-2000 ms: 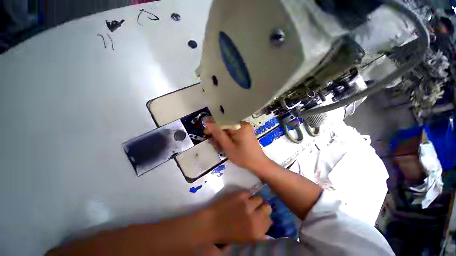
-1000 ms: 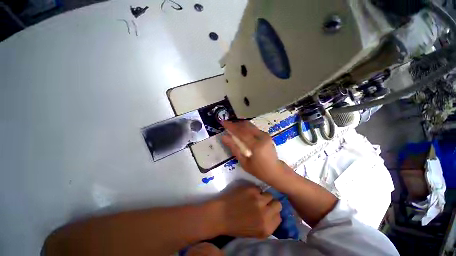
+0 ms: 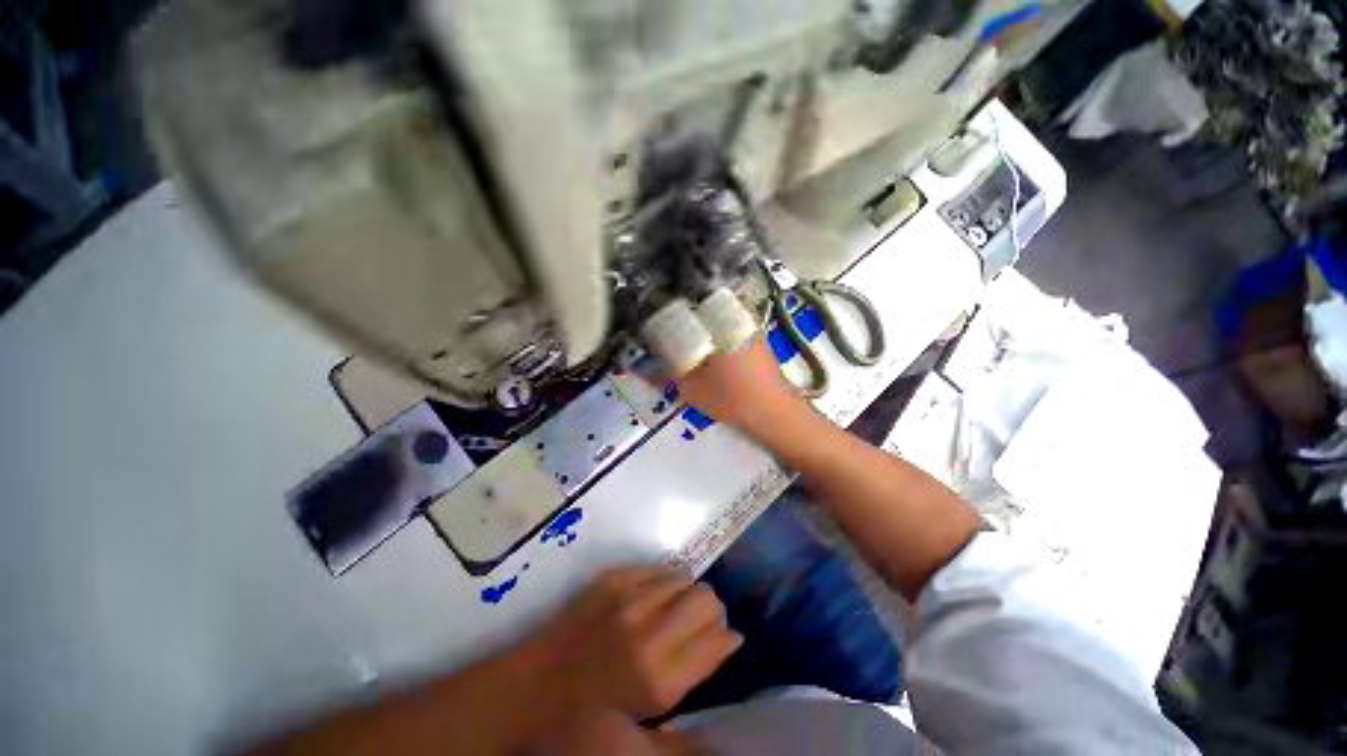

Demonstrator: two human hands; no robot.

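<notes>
The cream sewing machine head fills the upper left, blurred. The shiny grey slide plate is slid open beside a dark cavity with round metal parts. My right hand is beside the pair of whitish ribbed knobs; its fingertips are hidden behind them, so I cannot tell if it holds anything. My left hand is curled closed near the table's front edge, with nothing visible in it.
Scissors with dark-yellowish loop handles lie right of my right hand. A grey panel with thin white thread is at the right table end. White cloth is heaped at the right. Blue marks spot the white table.
My right hand has left the cavity and moved right to the knobs; the thin pale item seen in it no longer shows. The view has shifted. My left hand stays curled.
</notes>
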